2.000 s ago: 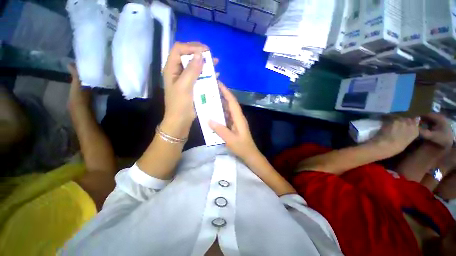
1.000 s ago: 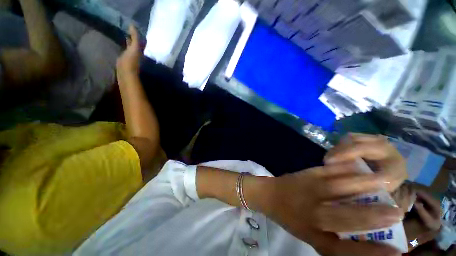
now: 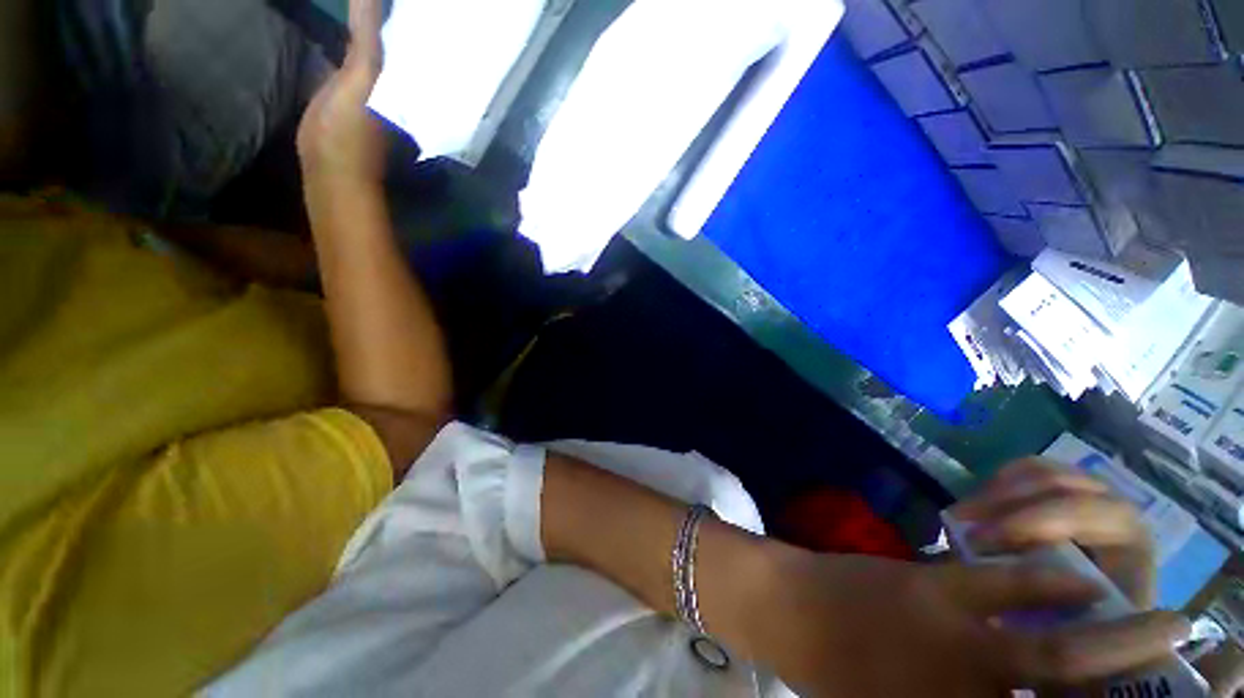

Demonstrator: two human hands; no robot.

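A white unit box [image 3: 1157, 682] with dark print is held at the lower right, cut by the frame's bottom edge and largely covered by fingers. My left hand [image 3: 887, 614], with bracelets on the wrist, reaches across from the left and is closed over it. My right hand [image 3: 1071, 518] grips its far side with bent fingers; its wrist is hidden. Both hands are somewhat blurred.
White pouches [image 3: 641, 116] and a slim white item [image 3: 757, 130] lie left of the blue mat [image 3: 860, 218]. Leaflets [image 3: 1044, 327], stacked cartons [image 3: 1037, 109] and a light-blue box [image 3: 1160, 532] are beyond. A person in yellow [image 3: 205, 505] sits left.
The view has turned right and tilted. My hands and the box have moved from the centre to the lower right. The box now shows less, under the fingers.
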